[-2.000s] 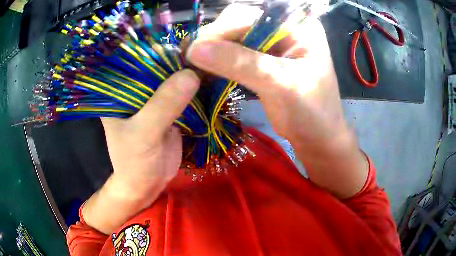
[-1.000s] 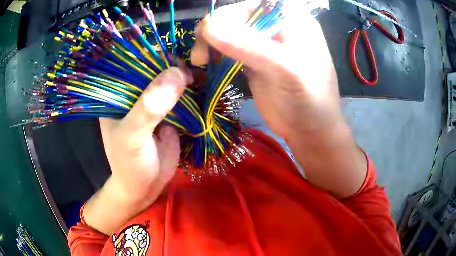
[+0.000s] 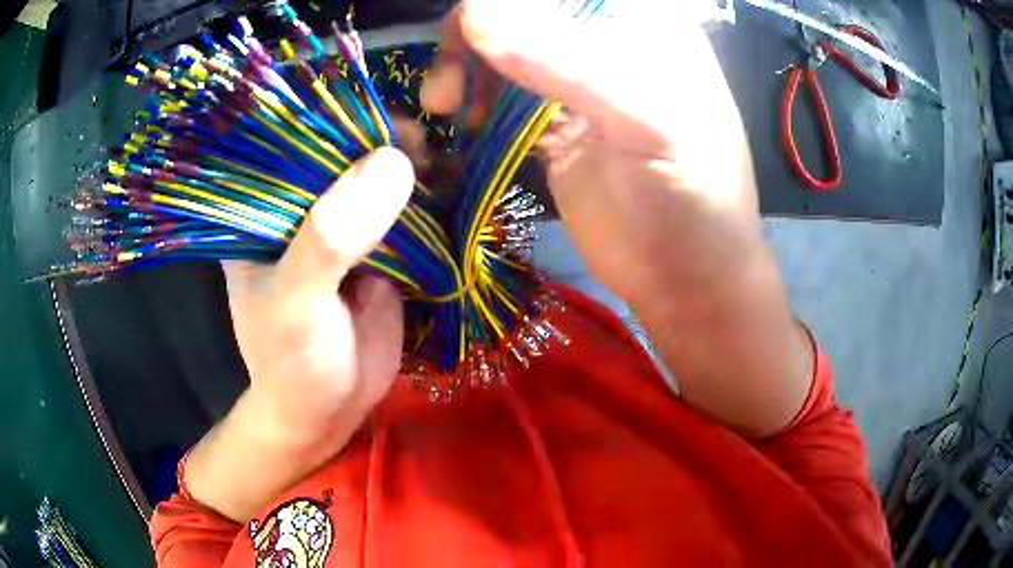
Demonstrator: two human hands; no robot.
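Observation:
A large wire bundle [image 3: 239, 189] of blue, yellow and teal wires fans out to the left, with purple, yellow and white sleeves near the silver tips. My left hand [image 3: 317, 300] grips it with the thumb across the top. A second group of wires [image 3: 494, 166] bends up to the right into my right hand [image 3: 655, 144], which is closed around it; the upper part is overexposed and cut by the top edge. Both groups meet low in the middle, where crimp terminals [image 3: 478, 361] with dark red bands form a fringe against the red clothing.
Red-handled pliers or cutters [image 3: 809, 128] lie open on the dark mat [image 3: 900, 178] at upper right. Small yellow bits [image 3: 394, 72] lie on the dark surface behind the hands. Spare wires [image 3: 61, 538] are at lower left. A grey rack [image 3: 955, 477] stands at lower right.
My right hand has shifted slightly up and away from my left, and its wire group stands more apart from the left fan. The left hand has barely moved.

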